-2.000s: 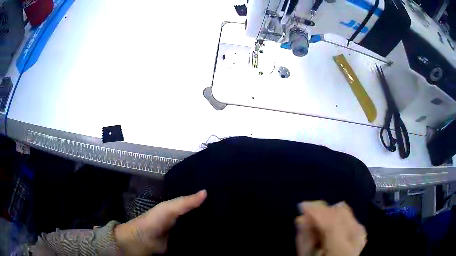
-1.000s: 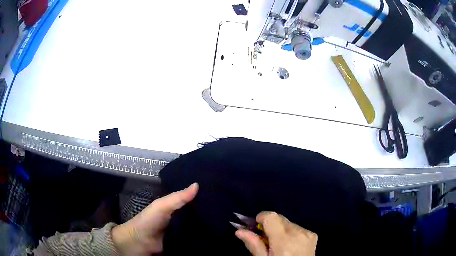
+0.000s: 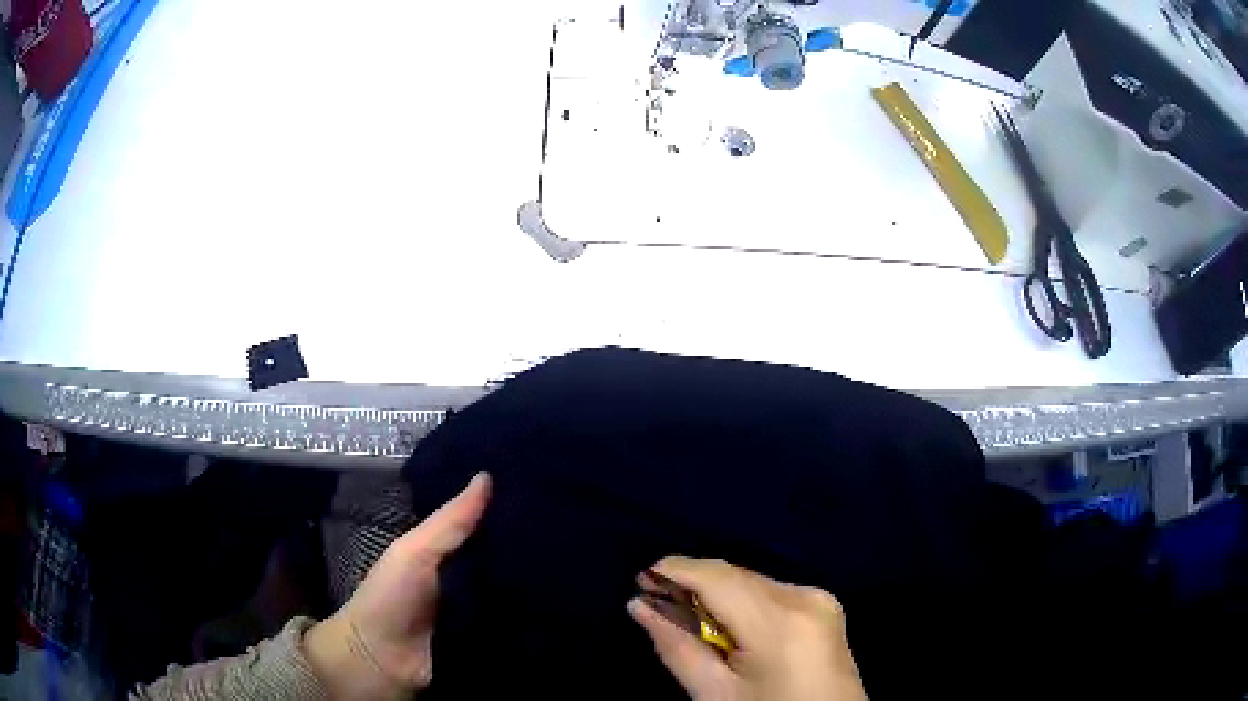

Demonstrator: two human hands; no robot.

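Note:
The black fabric (image 3: 712, 452) lies over the table's front edge and down over my lap, with a few frayed threads at its upper left edge. My left hand (image 3: 404, 589) rests at the fabric's left side, thumb on top; its fingers are partly hidden, and it seems to hold the cloth there. My right hand (image 3: 753, 630) is over the middle of the fabric and holds the small thread snips (image 3: 712, 631), whose yellow handle shows between the fingers.
The sewing machine's presser foot area (image 3: 660, 103) is at the top. A yellow strip (image 3: 942, 171) and black shears (image 3: 1051, 247) lie right of it. A small black swatch (image 3: 277, 362) lies at the left by the scale (image 3: 205, 415) along the table edge.
My right hand first came left with the snips showing, and their blades now show less. The table and machine have shifted upward in view. My left hand stays at the fabric's left side.

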